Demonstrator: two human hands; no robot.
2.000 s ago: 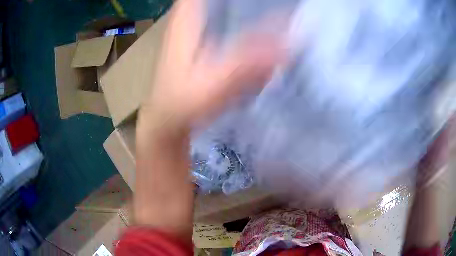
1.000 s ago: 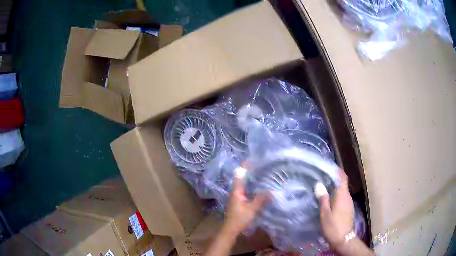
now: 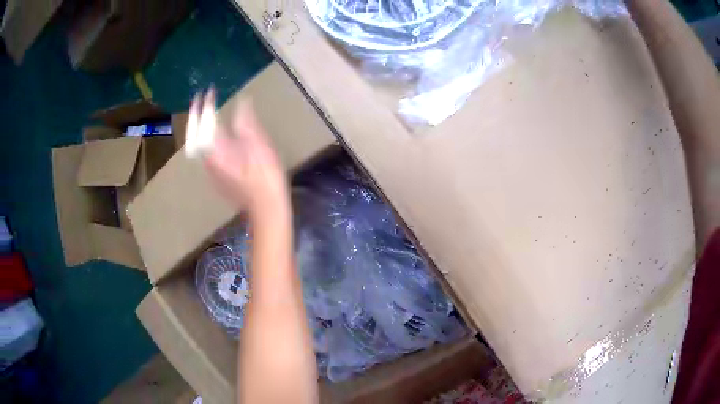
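My left hand (image 3: 237, 154) is blurred and empty, fingers extended, above a raised flap of the open carton (image 3: 178, 335). My left forearm crosses over the carton. Inside it lie round units in clear poly bags (image 3: 371, 268); a fan-like unit with a pale centre disc (image 3: 234, 287) shows at the left side. Another bagged round unit (image 3: 395, 17) lies on the cardboard surface at the top, cut off by the picture's edge. My right forearm and dark red sleeve run along the right edge; the right hand is out of the picture.
The cardboard surface (image 3: 545, 197) fills the right side, with shiny tape (image 3: 598, 355) near its lower edge. A smaller open box (image 3: 110, 166) stands on the green floor at left. Brown cartons are at the upper left. Red and white items (image 3: 14, 276) show at the left edge.
Both hands have left the bagged unit they held over the carton. The left is now raised over the flap; the right is out of view. The view has shifted right, showing more cardboard surface.
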